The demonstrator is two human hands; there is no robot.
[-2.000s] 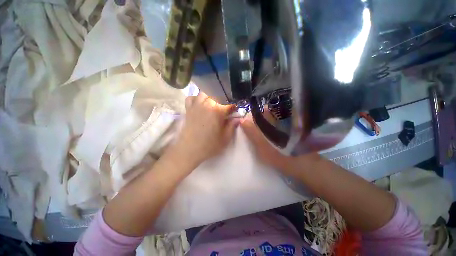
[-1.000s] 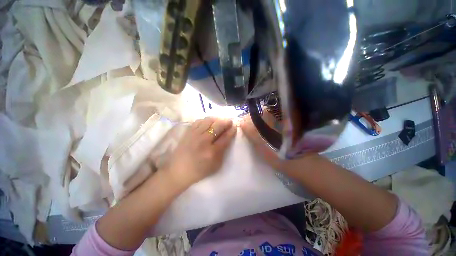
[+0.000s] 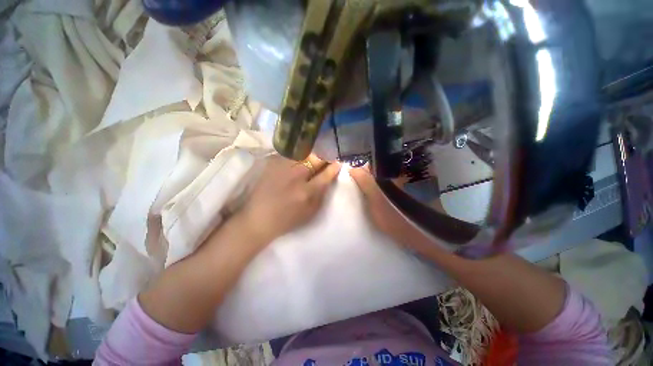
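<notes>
A pale cream fabric piece (image 3: 215, 187) lies under and left of my left hand (image 3: 283, 189), which is flat with its fingertips at the bright needle spot. My right hand (image 3: 369, 189) is beside it, fingertips at the same spot, partly hidden by a large chrome loop (image 3: 548, 136). The presser foot area (image 3: 356, 163) is small and dark just beyond my fingertips. I cannot tell whether the fingers grip the fabric or only press on it. A brass key (image 3: 308, 86) hangs in front of the sewing machine, close to my left hand.
Cream fabric pieces (image 3: 64, 86) are heaped at left. A dark blue round fob (image 3: 182, 8) is at the top. A purple-pink phone (image 3: 633, 182) is at the far right. Fabric (image 3: 605, 275) and thin strips (image 3: 465, 322) lie below the table edge.
The key and chrome loop have swung right in view, and the blue fob now shows. The loop now covers the snips' place. My left hand has moved slightly from its place a second ago.
</notes>
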